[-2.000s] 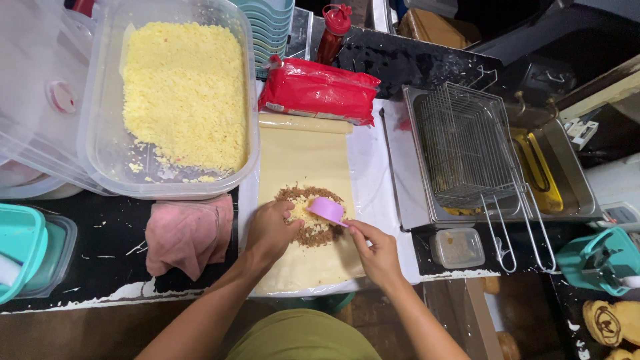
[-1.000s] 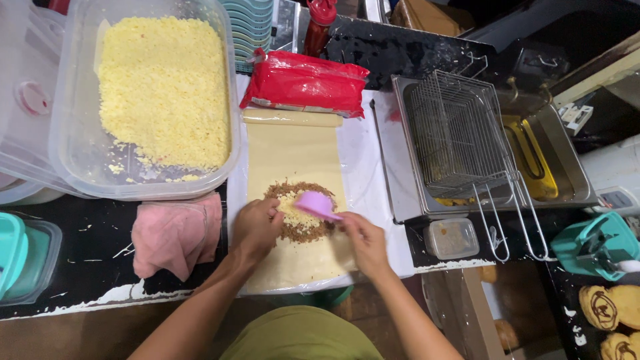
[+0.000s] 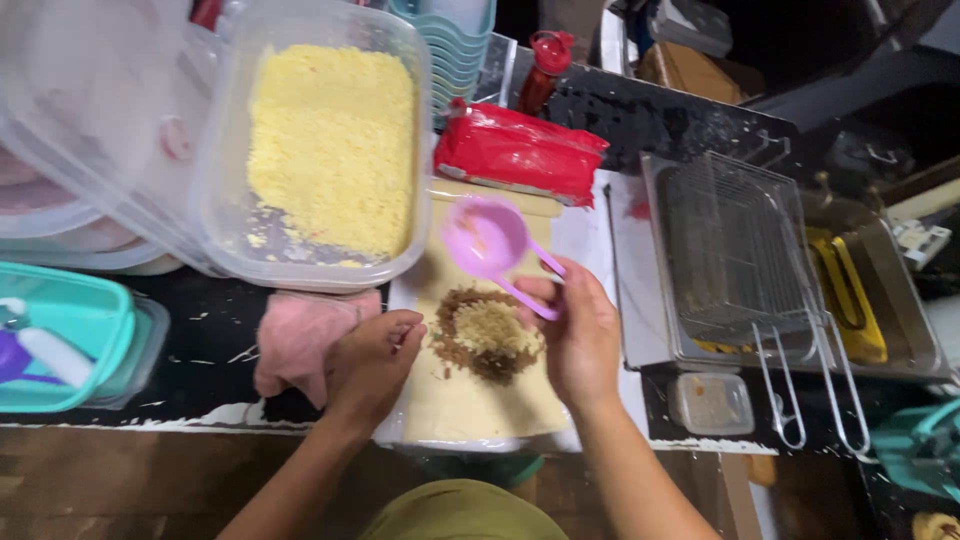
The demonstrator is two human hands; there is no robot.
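My right hand [image 3: 581, 330] grips the handle of a pink plastic measuring scoop [image 3: 487, 236], lifted above the far part of a flat sheet of pale dough [image 3: 480, 416]. A mound of brown shredded filling [image 3: 457, 352] lies on the dough, with pale yellow crumbs [image 3: 491, 326] piled on top. My left hand [image 3: 379, 352] is at the left edge of the dough, beside a pink cloth [image 3: 300, 337]; its fingers are curled with thumb near forefinger, and I cannot tell whether anything is between them. Beyond it stands a clear plastic tub [image 3: 330, 274] of grated yellow cheese-like crumbs [image 3: 337, 150].
A red package [image 3: 521, 150] lies behind the dough, near a red-capped bottle [image 3: 546, 71]. At right are a wire fryer basket [image 3: 739, 247] in a steel fryer and a small lidded container [image 3: 712, 403]. A teal basin [image 3: 112, 352] with utensils sits at left.
The scoop has risen off the filling and moved away from me, now showing its nearly bare inside. My left hand has drawn back left from the mound.
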